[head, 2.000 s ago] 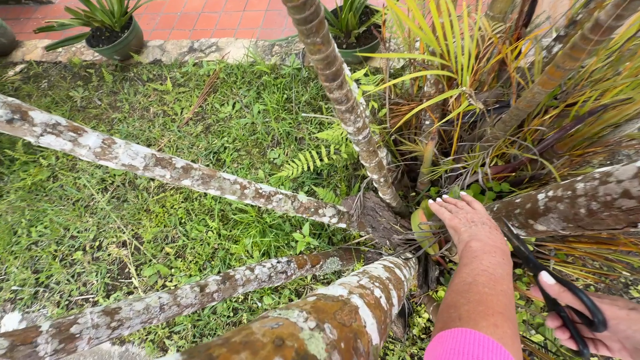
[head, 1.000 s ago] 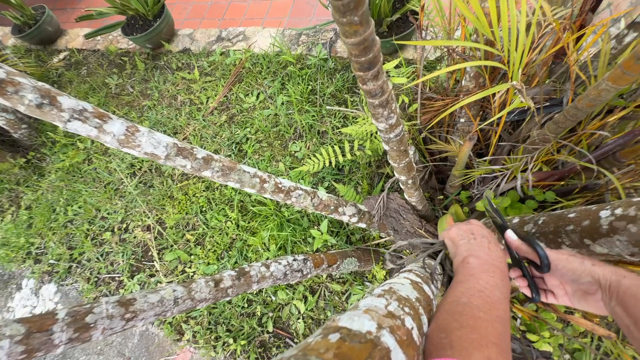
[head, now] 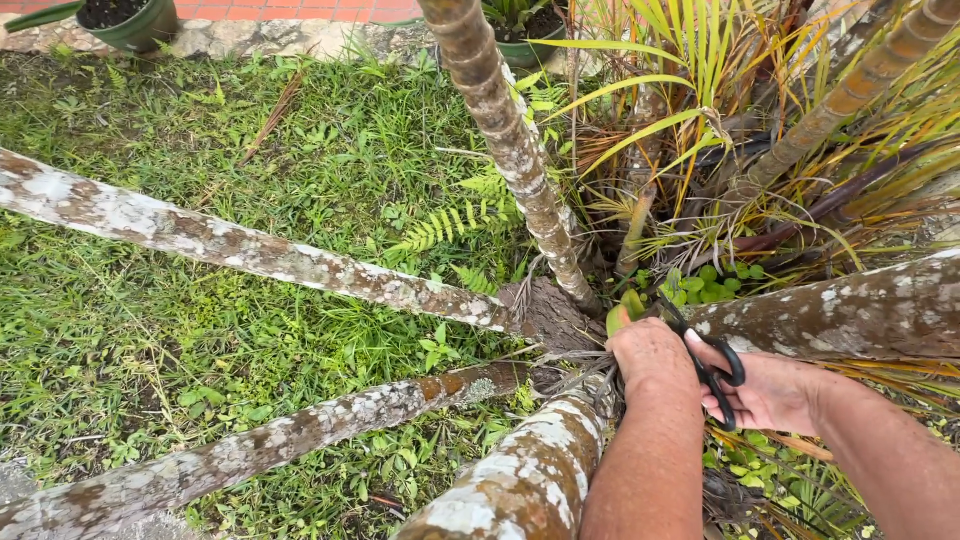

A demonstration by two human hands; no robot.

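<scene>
My left hand point(head: 651, 351) reaches in among the bases of several palm trunks, its fingers closed at a broad yellow-green leaf point(head: 624, 313). Just right of it, my right hand point(head: 761, 386) holds black-handled scissors point(head: 718, 375), whose blades point up and left, close beside the left hand. The blade tips lie near the leaf; whether they touch it cannot be told. Dry grey fibres point(head: 581, 361) hang at the trunk base, left of my left hand. My left fingertips are partly hidden behind the hand.
Lichen-covered trunks point(head: 240, 247) fan out from the clump over grass point(head: 315, 172). A fern point(head: 450, 225) grows behind. Yellow-green palm fronds point(head: 675, 82) crowd the upper right. Green plant pots point(head: 135, 26) stand by a stone edging point(head: 262, 37) and red tiles.
My left hand has gone from open fingers on the leaf to a closed grasp. My right hand has brought the scissors up beside it.
</scene>
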